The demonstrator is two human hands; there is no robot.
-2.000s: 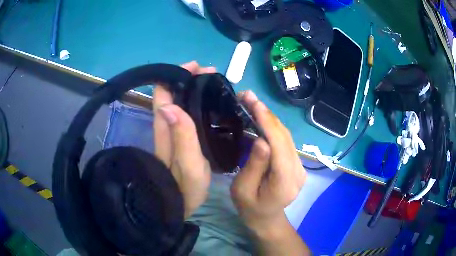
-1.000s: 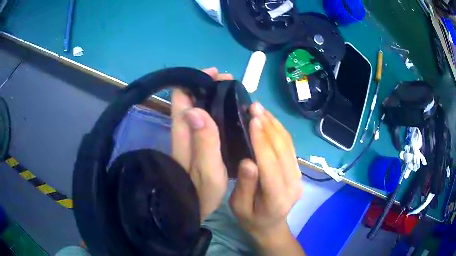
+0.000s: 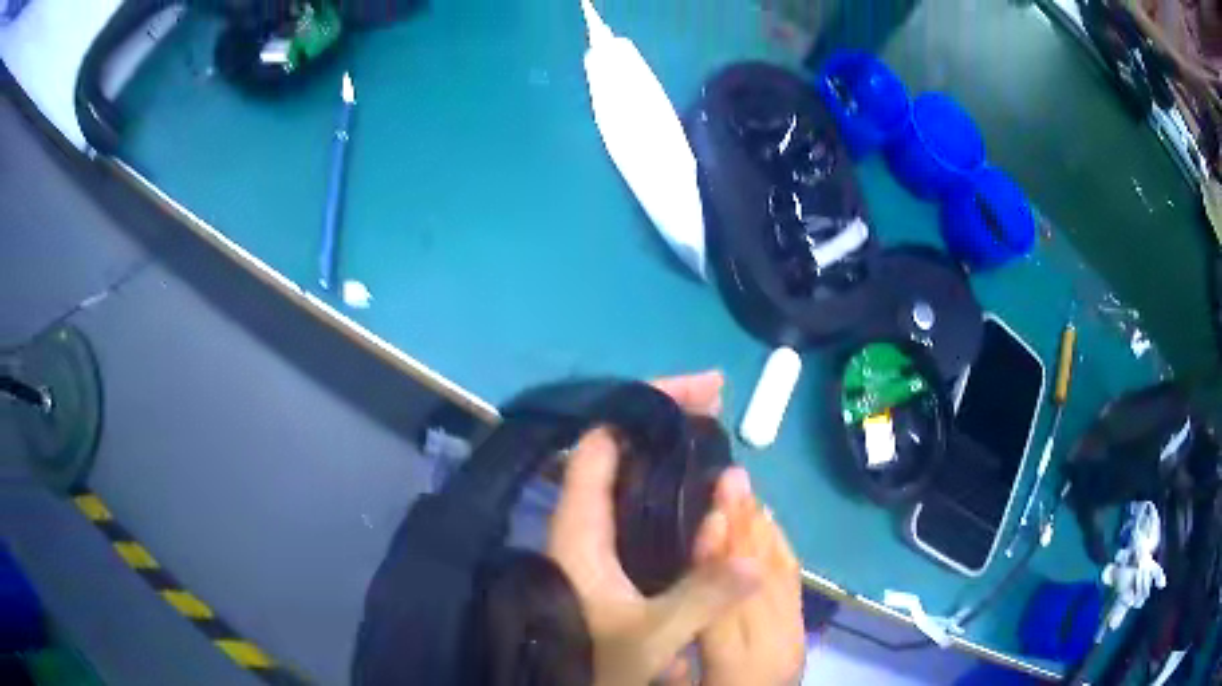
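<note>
Black over-ear headphones (image 3: 416,576) are held over my lap at the bench edge, their band curving to the left and one cup hanging low, cut off by the bottom edge. My left hand (image 3: 603,576) is closed around the upper ear cup (image 3: 659,503) from the left, with fingertips showing behind it. My right hand (image 3: 757,590) presses on the same cup from the right. The hands come close together and are slightly blurred. The inner face of the cup is partly hidden by the fingers.
On the teal bench (image 3: 456,201) are a white pointed bottle (image 3: 643,148), a black tray (image 3: 784,201), blue cups (image 3: 935,145), a white bar (image 3: 771,398), an open cup with green board (image 3: 891,422), a smartphone (image 3: 985,449), a yellow-handled screwdriver (image 3: 1065,365) and a blue pen-like tool (image 3: 335,194).
The view has shifted, so the bench shows lower and more of its far side appears. The headphones and both hands sit lower in view; my hands have closed in around the cup.
</note>
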